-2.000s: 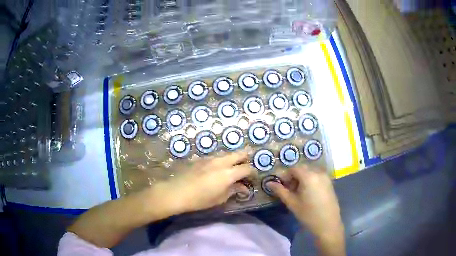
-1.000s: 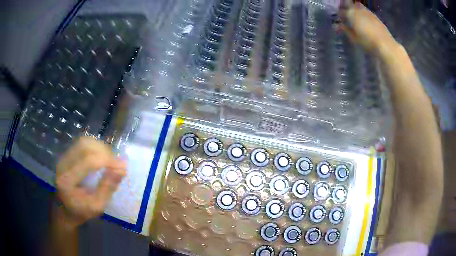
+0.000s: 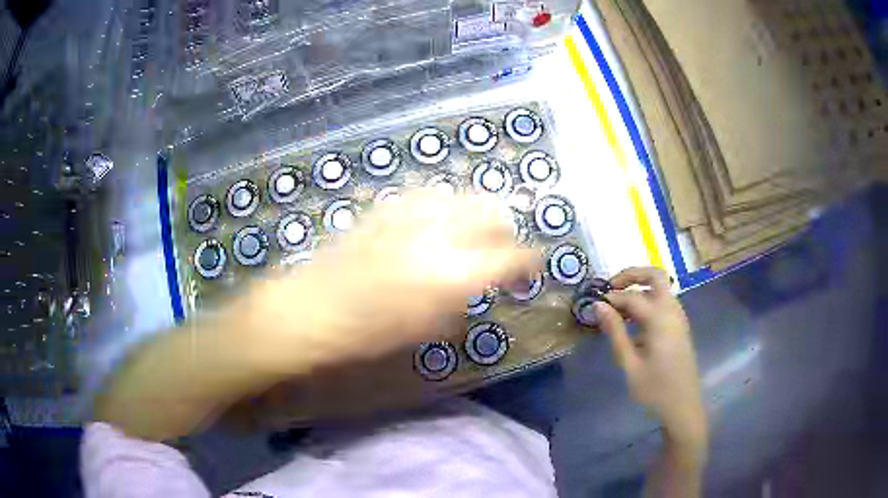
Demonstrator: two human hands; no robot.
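Observation:
The clear packing tray (image 3: 540, 336) lies over brown card in front of me, with rows of round parts (image 3: 487, 343) seated in its pockets. My right hand (image 3: 638, 316) pinches a round part (image 3: 589, 303) between thumb and fingers at the tray's near right corner. My left hand (image 3: 458, 238) is over the middle of the tray, blurred, with its forearm covering the lower left rows. Its fingertips are over the parts near the right side; whether it holds one cannot be told.
Brown cardboard sheets (image 3: 725, 126) are stacked at the right, beyond the yellow and blue tape (image 3: 623, 146). A clear row tray (image 3: 360, 49) lies beyond the packing tray. Spare blister trays (image 3: 49, 253) are at the left.
My right hand has come back from the far row tray to the near right corner with a part. My left hand has moved from the left side to over the packing tray.

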